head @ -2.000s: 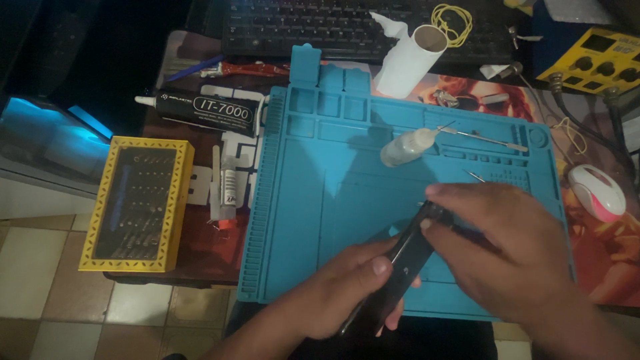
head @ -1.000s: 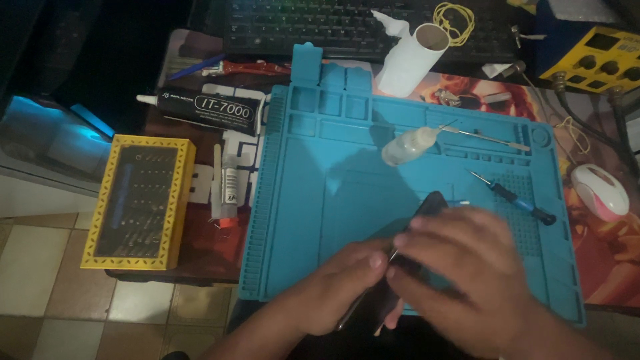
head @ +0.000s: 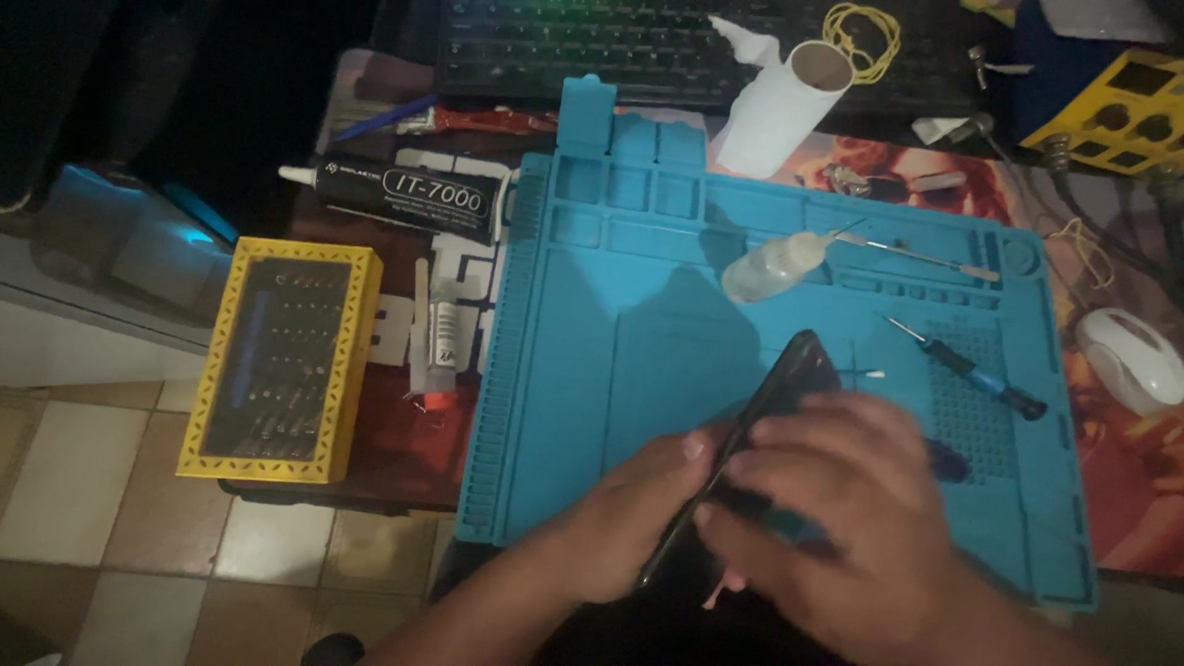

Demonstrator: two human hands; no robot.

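A dark, thin smartphone (head: 786,393) is tilted on its edge over the near part of a blue silicone repair mat (head: 647,351). My left hand (head: 629,518) grips its left edge, thumb near the middle. My right hand (head: 832,490) lies over its face, fingers bent and slightly blurred; whether it grips the phone cannot be told. Beyond the phone, a translucent dropper bottle (head: 772,268) with a needle tip lies on the mat. A blue and black precision screwdriver (head: 971,370) and a cotton swab (head: 869,374) lie to the right. A metal spudger (head: 925,257) rests farther back.
At left are a yellow bit case (head: 361,370), a black glue tube (head: 407,199) and a small clear tube (head: 442,333). A cardboard roll (head: 786,111) stands behind the mat, before a keyboard (head: 573,46). A white mouse (head: 1128,361) and a yellow device (head: 1110,111) are at right.
My right hand has moved down from the phone's top end to its face. The screwdriver, mostly covered by that hand two seconds ago, now shows fully.
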